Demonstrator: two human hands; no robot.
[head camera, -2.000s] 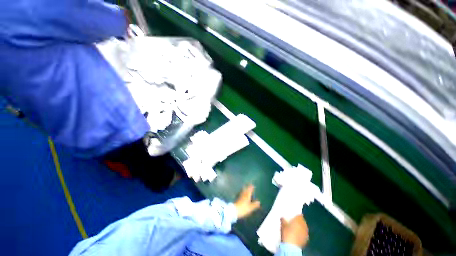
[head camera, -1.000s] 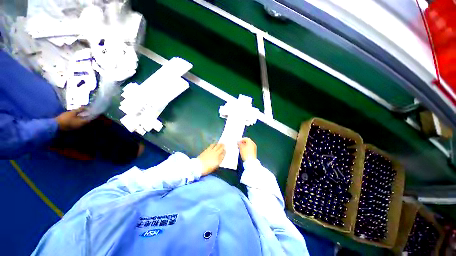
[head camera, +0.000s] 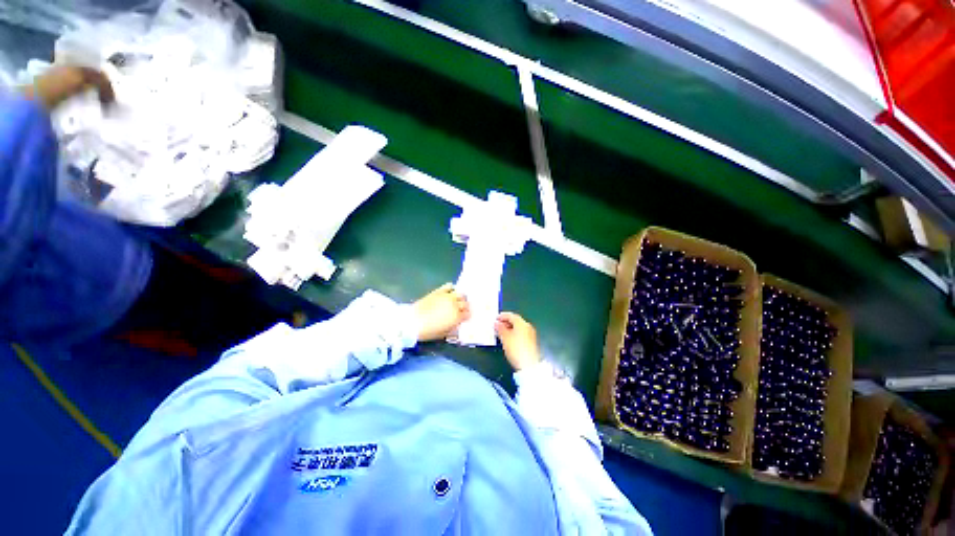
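A small stack of white card inserts (head camera: 483, 267) with cross-shaped side flaps lies on the green belt in front of me. Its narrow end points toward me. My left hand (head camera: 440, 313) is at the left edge of that end, fingers on the card. My right hand (head camera: 517, 340) is at the right edge, fingertips against or just beside the card; the exact contact is hard to tell. A second, wider stack of white card inserts (head camera: 314, 204) lies to the left, its pieces overlapping at a slant.
A clear plastic bag (head camera: 173, 115) full of white pieces is at the upper left, with another person's hand (head camera: 71, 84) on it. Cardboard trays of dark items (head camera: 611, 361) stand on the right. A red bin (head camera: 911, 63) is at the upper right. A metal rail (head camera: 419, 183) crosses the belt.
My hands have stayed at the stack's near end, the left slightly further left. The other person's hand has moved from the bag's lower edge up to its upper left.
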